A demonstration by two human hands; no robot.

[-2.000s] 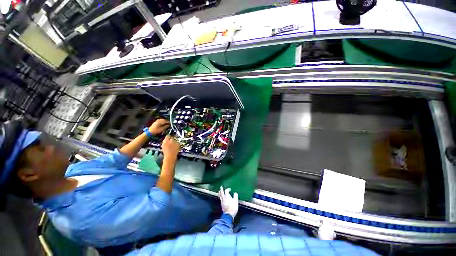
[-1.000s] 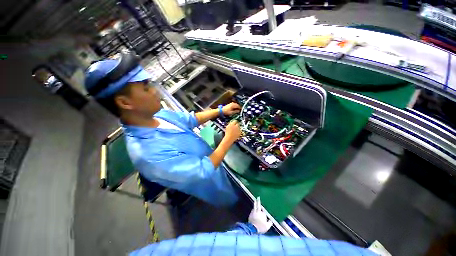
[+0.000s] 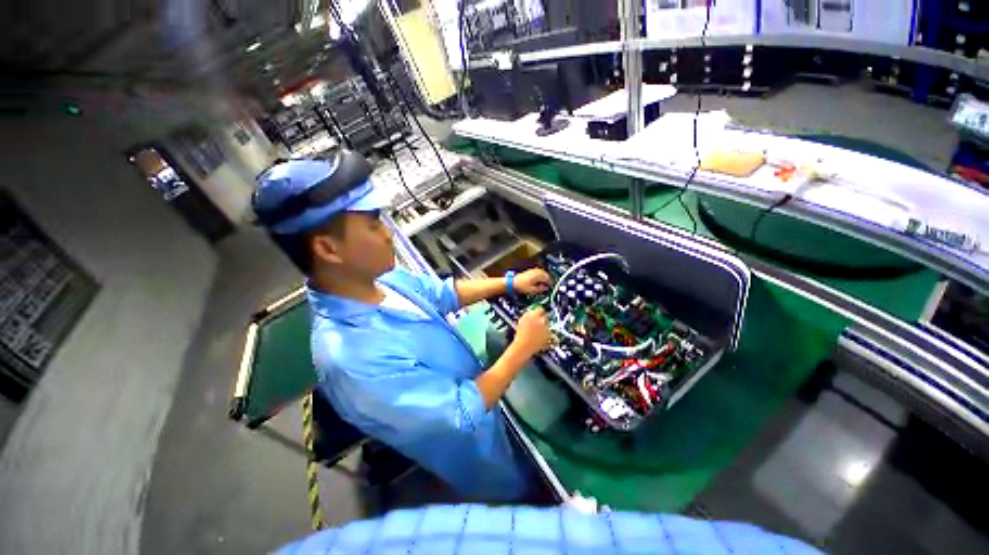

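Note:
An open dark grey chassis [image 3: 662, 258] with an upright lid lies on a green mat [image 3: 640, 466] on the line. It is packed with circuit boards, red and white wires [image 3: 642, 382] and round silvery tops [image 3: 586, 287]. A white cable loop [image 3: 575, 266] arches over it. A neighbouring worker's bare hands are on its left part. A small whitish patch at the conveyor edge, bottom centre, looks like my gloved left hand [image 3: 583, 503], mostly cut off by my blue sleeve or clothing; its fingers cannot be made out. My right hand is out of the picture.
The neighbouring worker [image 3: 401, 358], in blue with a cap and wristband, stands left of the chassis. A long white shelf [image 3: 846, 173] with a yellowish item [image 3: 733, 163] runs behind the line. A green-topped stand [image 3: 284, 352] is behind the worker. An aluminium post rises from the shelf.
The view has swung left and up, so the chassis appears further right. My gloved left hand, seen with fingers spread earlier, has sunk mostly out of sight. The white paper has left view.

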